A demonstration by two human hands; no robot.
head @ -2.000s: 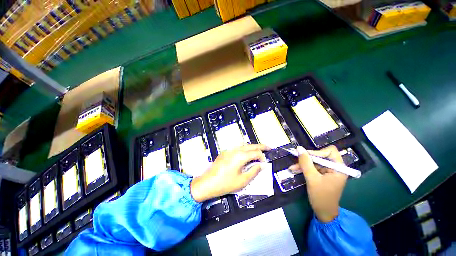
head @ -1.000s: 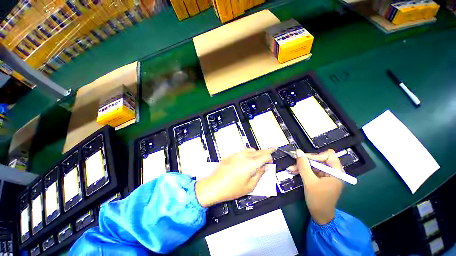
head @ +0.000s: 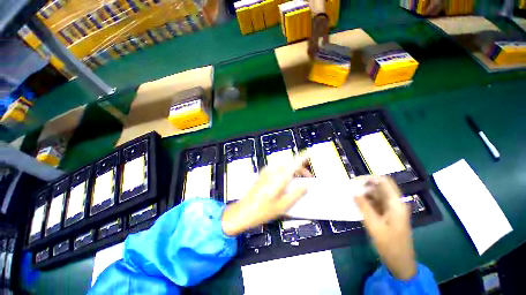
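My left hand [head: 262,199] holds a white liner sheet [head: 326,199] by its left end, over the front foam phone tray [head: 432,214]. My right hand [head: 389,222] is blurred, with its fingers closed on the sheet's right end. No tweezers can be made out. Five phone mid-frames, such as the rightmost one [head: 378,151], lie in a row in the tray, with pale batteries. Lower phone ends show below, partly hidden by my hands and the sheet.
A second phone tray [head: 151,173] stands at left. White sheets lie at right [head: 473,204] and front [head: 293,275]. A marker pen [head: 483,138] lies far right. Another person's hand [head: 318,36] touches a yellow block [head: 330,68] on cardboard [head: 294,86]; another block [head: 394,64] sits beside it.
My right hand has moved from working with the tweezers at the left fingertips to the sheet's right end. The sheet now spans both hands. Another person's hand and a second block have appeared on the cardboard.
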